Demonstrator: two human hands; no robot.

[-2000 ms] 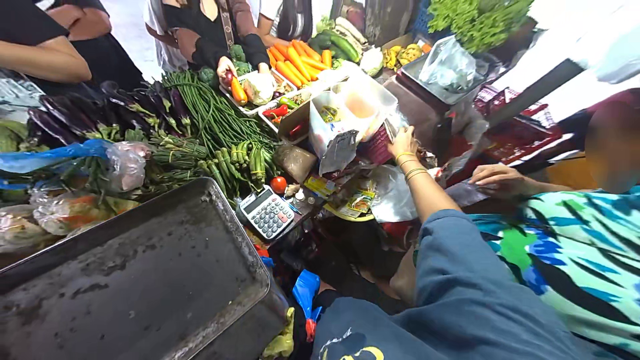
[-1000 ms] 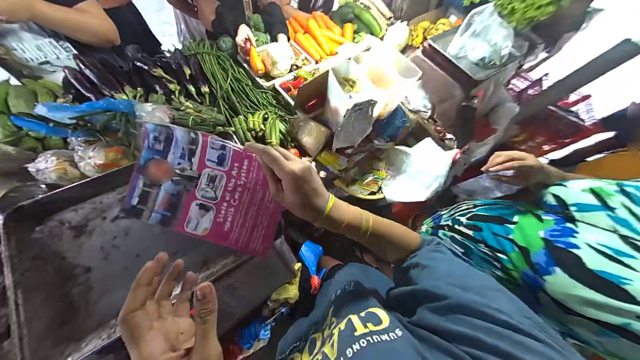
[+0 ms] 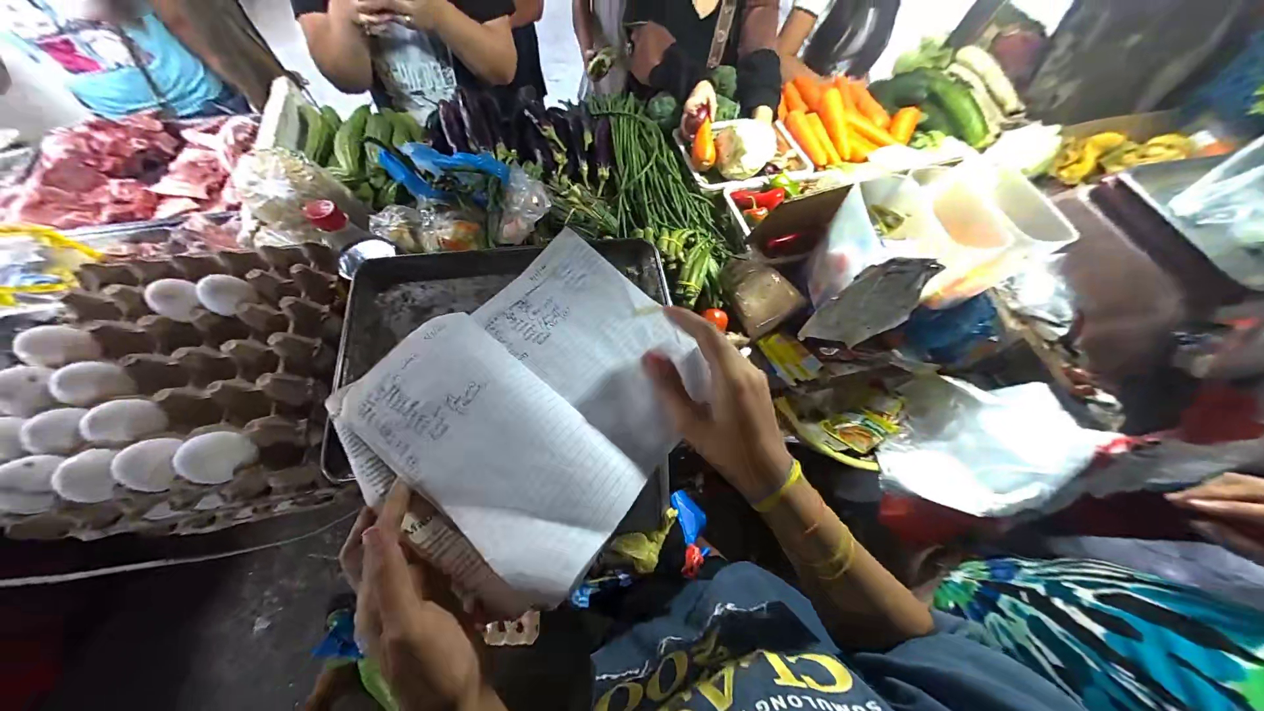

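Observation:
An open ruled notebook [image 3: 513,425] with handwriting on its pages is held over a dark metal tray [image 3: 415,286]. My left hand [image 3: 405,592] supports its lower left edge, fingers behind the cover and thumb at the front. On the right page, my right hand [image 3: 721,405] holds the outer edge between thumb and fingers; yellow bands circle that wrist. Much of the tray lies hidden under the notebook. A small tomato [image 3: 715,319] sits just beyond my right hand.
Egg cartons [image 3: 197,365] with white eggs stand left, with raw meat [image 3: 128,173] behind. Eggplants [image 3: 523,133], long beans [image 3: 647,168] and carrots [image 3: 839,118] line the back. A divided white container [image 3: 963,212] and a plastic bag [image 3: 987,444] are right. People stand across the stall; another person's hand [image 3: 1224,504] is far right.
The purple printed booklet in my right hand a second ago is no longer seen closed; an open notebook is now between both hands. My left hand, empty then, now holds it. The view has swung left.

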